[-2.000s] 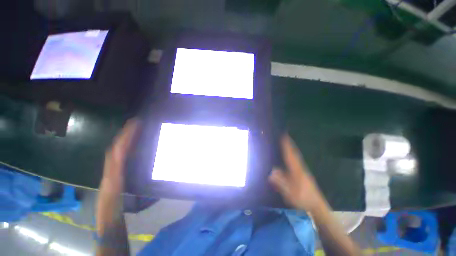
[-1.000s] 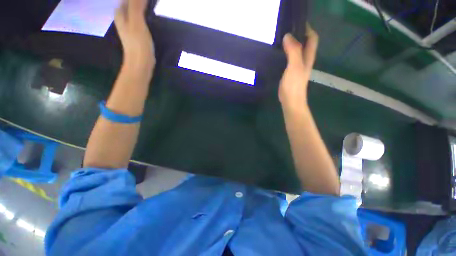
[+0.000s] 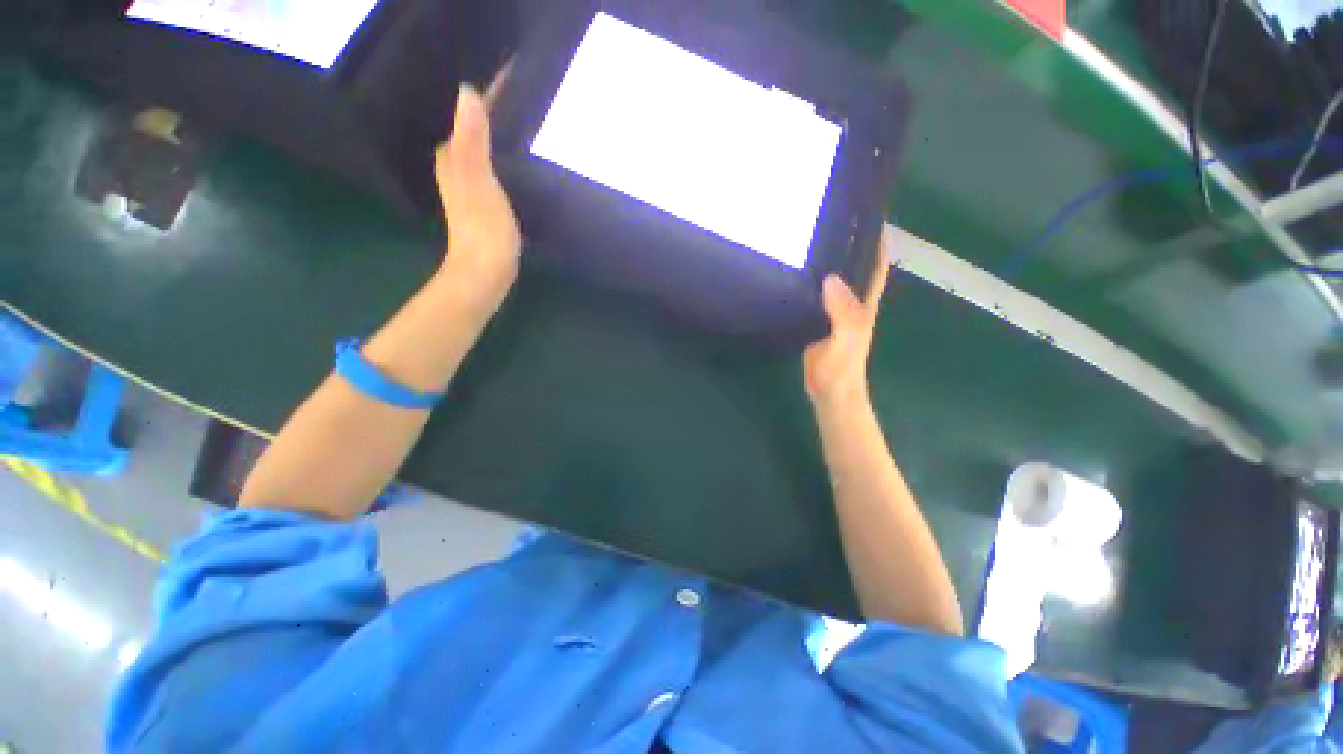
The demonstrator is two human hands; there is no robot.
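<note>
A tablet (image 3: 692,140) with a plain glowing white screen lies face up in a black foam tray (image 3: 663,280) at the top middle. My left hand (image 3: 479,214) is against the tray's left side, fingers upright. My right hand (image 3: 847,332) is at the tray's lower right corner, thumb on the near side; its other fingers are mostly hidden behind the edge. A blue band is on my left wrist. Whether a second tray lies under this one cannot be told.
Another lit tablet (image 3: 265,22) in black foam is cut off at the top left. A small dark object (image 3: 140,165) lies on the green bench (image 3: 589,427) at the left. A white label roll (image 3: 1063,505) stands at the right. A black block (image 3: 1237,575) is at the far right.
One second ago a second white screen showed as a strip below the first; now one screen shows. My hands still hold the tray's sides. The view has tilted and shifted.
</note>
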